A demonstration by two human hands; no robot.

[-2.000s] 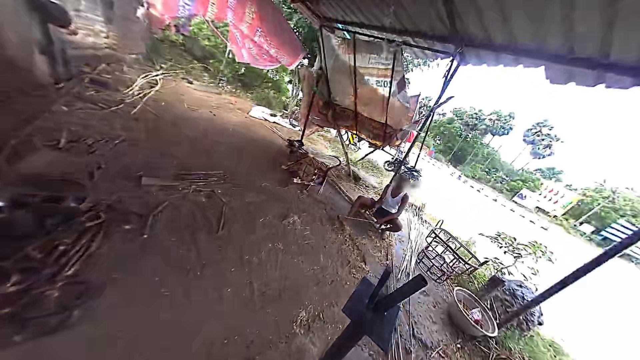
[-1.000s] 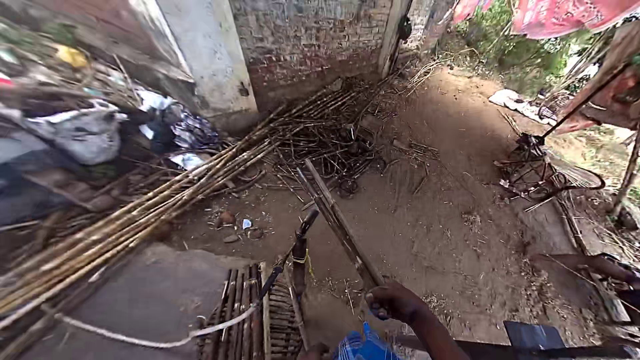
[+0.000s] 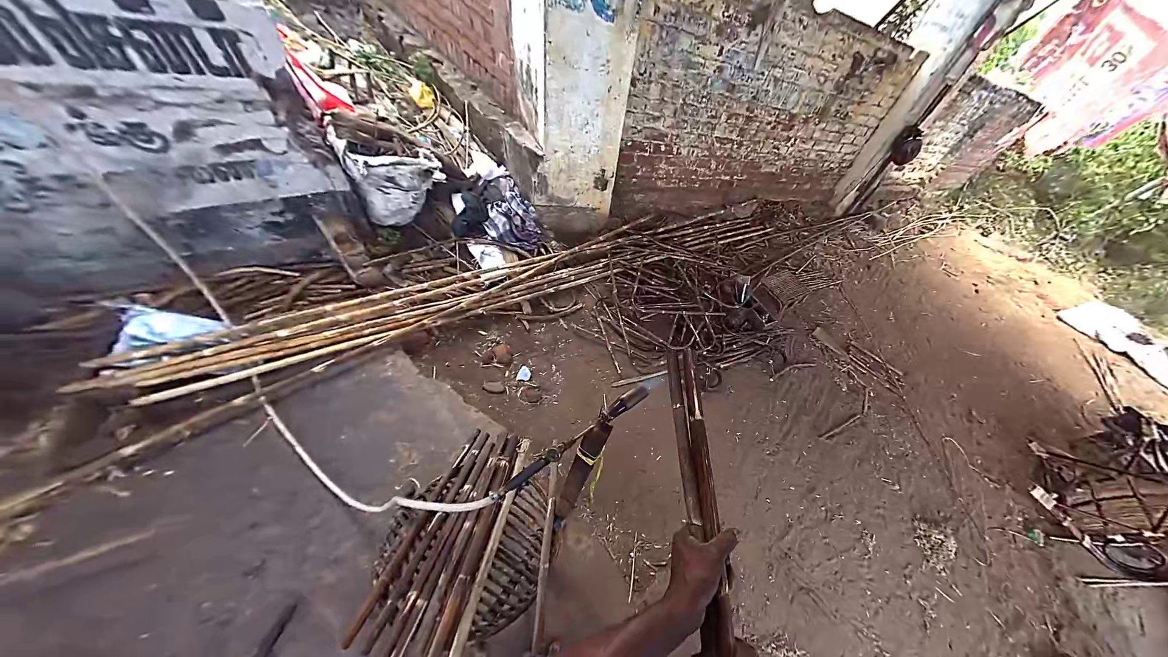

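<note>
My left hand (image 3: 698, 568) is closed round two dark bamboo or cane poles (image 3: 692, 438), held side by side and angled up and away. At the bottom edge, beside their near end, a small part of my right hand (image 3: 746, 648) shows; its grip is cut off by the frame. Just left of the poles' far part, a gas torch (image 3: 628, 401) points at them, with a pale bluish flame at its nozzle. Neither hand touches the torch; it rests on a brown wooden post (image 3: 581, 470) tied with yellow string. A white hose (image 3: 365, 504) runs to it.
Several poles lie over a woven basket (image 3: 520, 566) at the lower left. Long pale poles (image 3: 383, 319) cross behind, beside a tangled heap of sticks (image 3: 693, 301). Further back stand a brick wall (image 3: 730, 119) and a sack (image 3: 392, 182). A metal frame (image 3: 1113, 493) is at right.
The view has swung left from the roadside. One second ago my right hand gripped the poles; now my left hand grips them, and my right is at the bottom edge.
</note>
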